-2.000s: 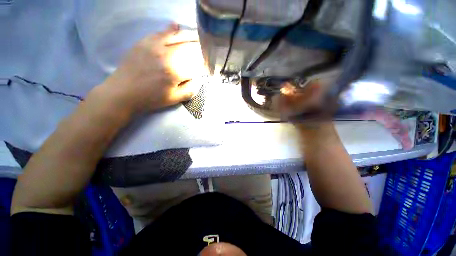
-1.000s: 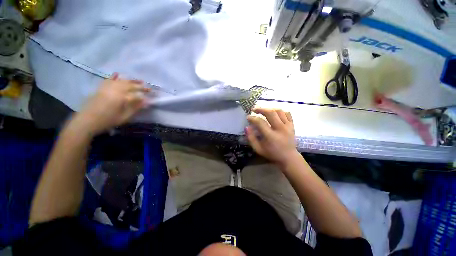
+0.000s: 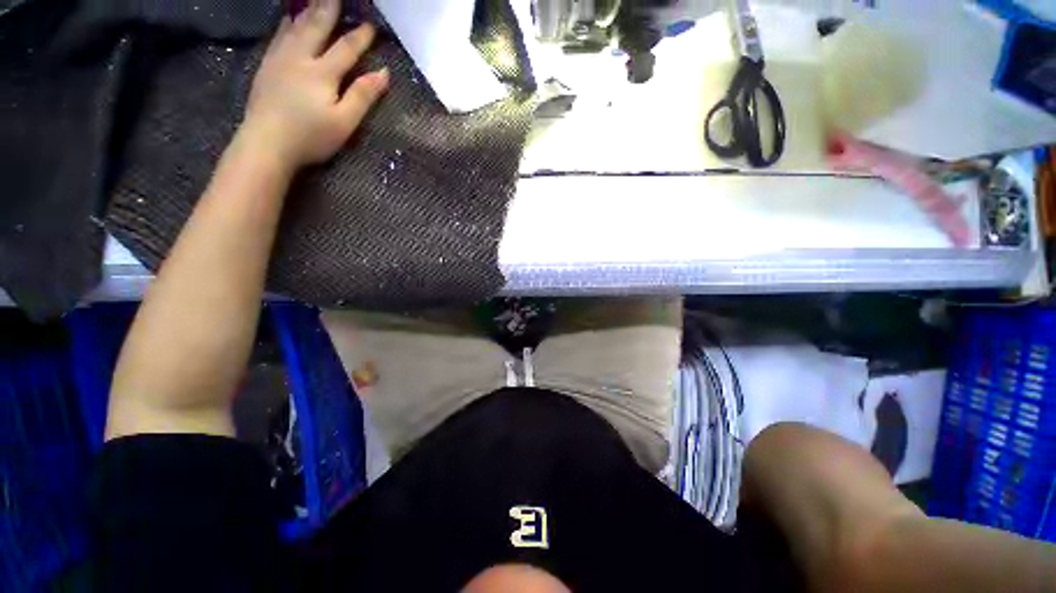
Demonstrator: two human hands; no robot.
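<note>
A large garment panel [image 3: 394, 209] lies on the left of the table, its dark grey, glittery side up, one edge hanging over the table's front edge. My left hand [image 3: 307, 99] rests palm down on the panel near the top, fingers spread. A pale area and a small dark piece [image 3: 498, 44] show beside it, near the machine's presser area. The machine head [image 3: 577, 21] is cut off by the top edge. My right forearm reaches to the lower right; the right hand is out of the picture.
Black-handled scissors [image 3: 749, 116] lie right of the needle area. A pink strip [image 3: 909, 185] lies farther right, near a tray of small parts [image 3: 1005, 206]. Blue crates [image 3: 990, 405] and stacked cut pieces [image 3: 709, 423] are below the table.
The panel now shows its dark side instead of its pale side. My left hand has moved up and right onto it. My right hand has left the panel and gone out of the picture.
</note>
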